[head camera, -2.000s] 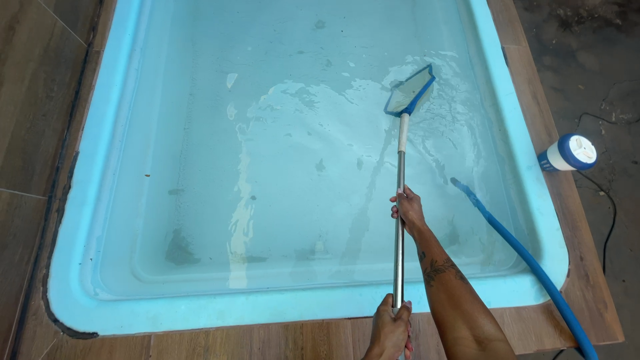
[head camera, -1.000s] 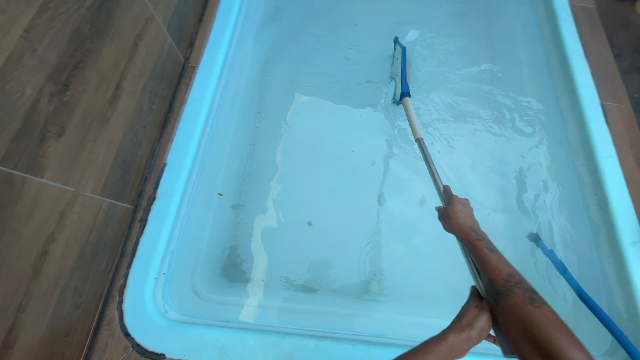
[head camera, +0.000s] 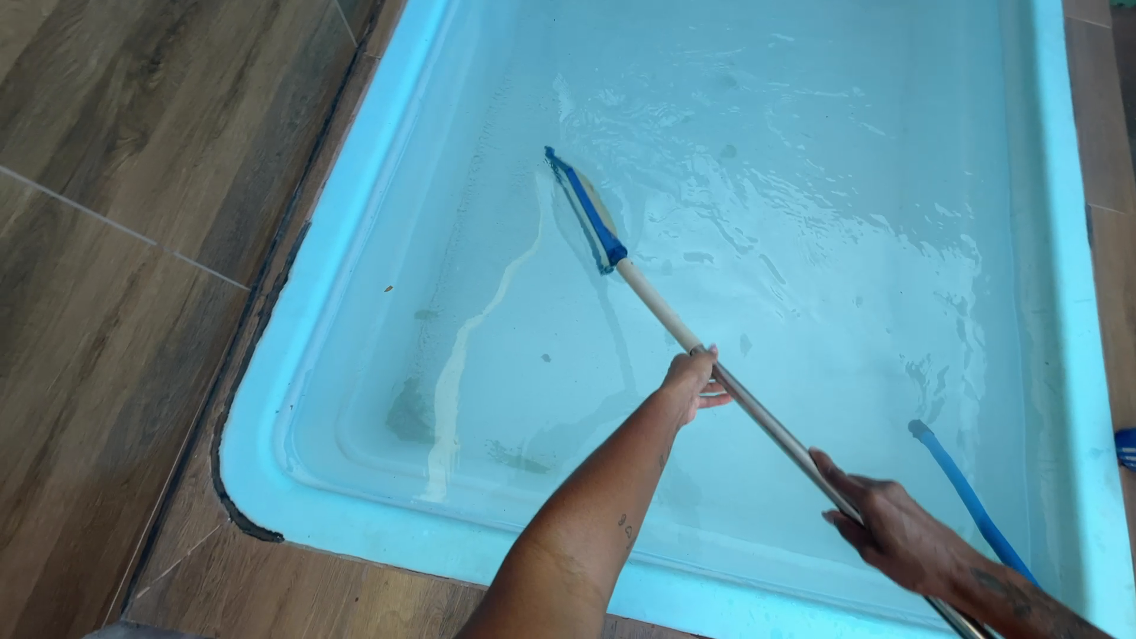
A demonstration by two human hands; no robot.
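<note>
A pool skimmer net (head camera: 586, 209) with a blue frame and pale mesh sits tilted on edge at the water, left of the middle of the pool (head camera: 266, 426). From it a metal pole (head camera: 772, 426) with a white upper section runs down to the lower right. My left hand (head camera: 697, 383) holds the pole just below the white section, its fingers partly hidden behind it. Lower down, my right hand (head camera: 879, 524) grips the metal part from the right. The pole's lower end passes under my right forearm and out of view.
A blue hose (head camera: 976, 519) dips into the water at the right. Wood-look tiles (head camera: 115, 293) surround the light-blue pool rim. A small brown leaf (head camera: 388, 288) lies near the left wall, and dark patches (head camera: 413, 413) show at the lower left.
The skimmer net has moved left across the pool and nearer. My left hand is now the upper one on the pole; a second ago it was the lower, with my right hand above it.
</note>
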